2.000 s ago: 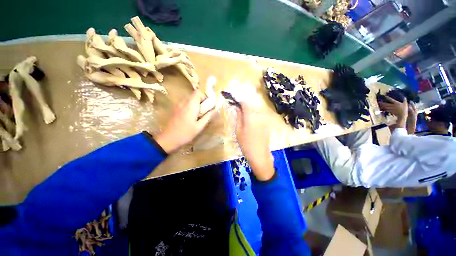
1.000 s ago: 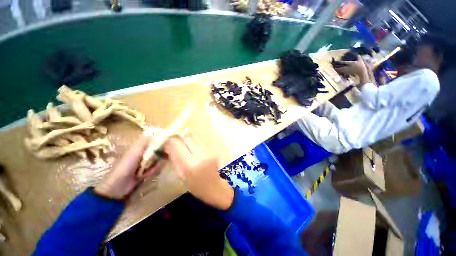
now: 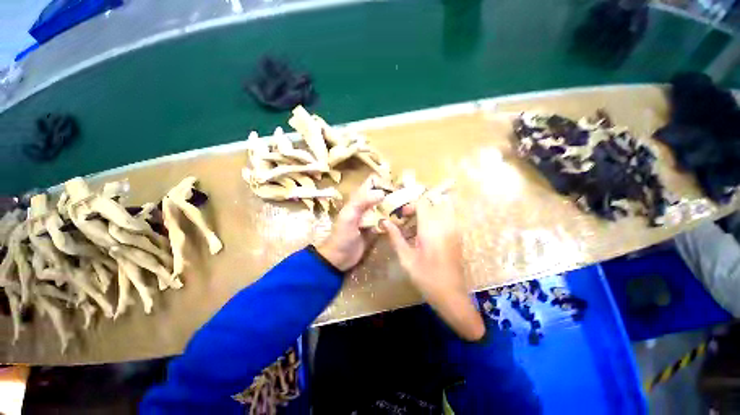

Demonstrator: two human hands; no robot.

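My left hand [image 3: 353,227] and my right hand [image 3: 432,243] meet over the middle of the tan shelf. Between their fingers they hold a beige leg part [image 3: 403,197] with a small black part at it; the fingers hide much of both. A loose heap of beige leg parts [image 3: 300,166] lies just behind and left of my left hand. A larger pile of joined leg pairs [image 3: 89,243] lies at the left. A flat heap of small black and beige pieces [image 3: 596,166] lies to the right.
A green conveyor belt [image 3: 365,77] with black clusters [image 3: 280,83] runs behind the shelf [image 3: 341,304]. A black pile [image 3: 704,134] is far right, near a person's sleeve [image 3: 714,259]. Below are a blue bin [image 3: 568,357] with small dark pieces and beige limb pieces [image 3: 274,385].
The view has swung left, showing more joined leg pairs. My hands have come together and hold the leg part between them, turned differently from a second ago.
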